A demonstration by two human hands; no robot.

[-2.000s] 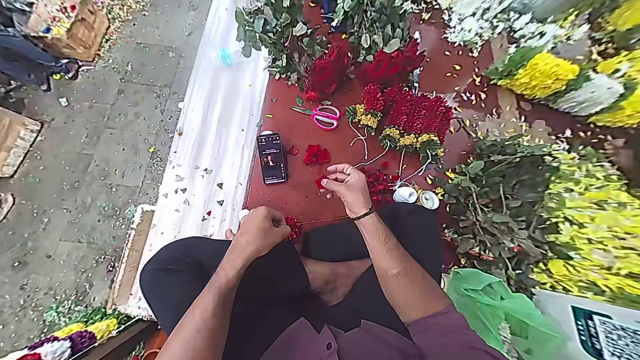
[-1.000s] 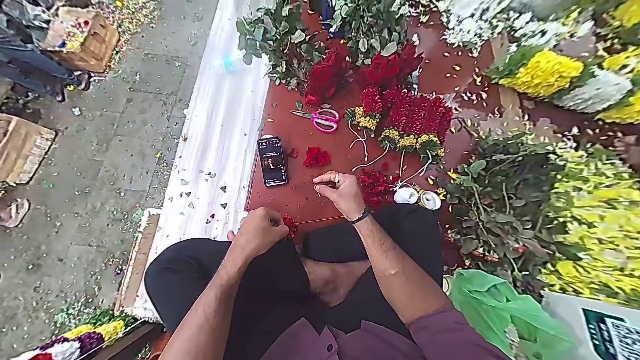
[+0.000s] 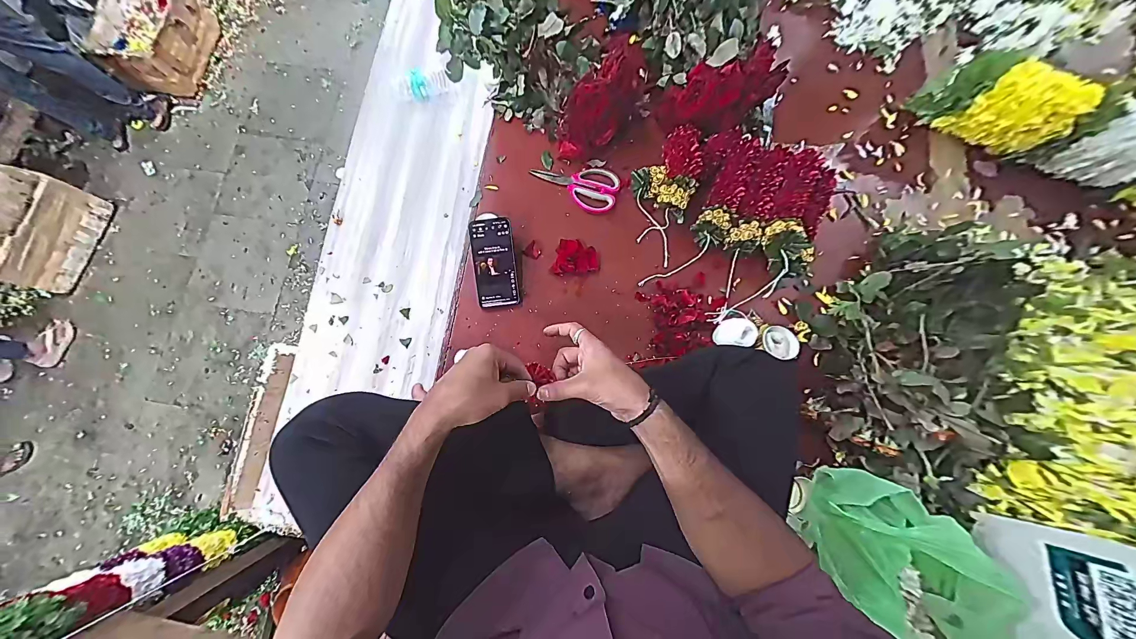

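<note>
My left hand (image 3: 484,386) and my right hand (image 3: 593,377) meet above my lap, thumbs close together. Between them shows a small bunch of red petals (image 3: 540,374), and my left fingers pinch at its edge. Whether my right fingers grip it is hard to tell; its index finger is raised. A thin thread (image 3: 652,359) runs from near my right hand toward white thread spools (image 3: 735,333). Loose red petals (image 3: 682,319) lie beside the spools, and another red clump (image 3: 575,257) lies beyond my hands.
A phone (image 3: 495,263) and pink-handled scissors (image 3: 593,190) lie on the red surface. Farther back are red-and-yellow flower garlands (image 3: 772,191) and leafy rose bundles (image 3: 603,98). Green leaves (image 3: 923,328) and a green plastic bag (image 3: 905,550) are at right; a white cloth (image 3: 390,177) runs at left.
My right hand has moved left and toward me, from beside the loose petals to my left hand. My left hand stays in about the same place.
</note>
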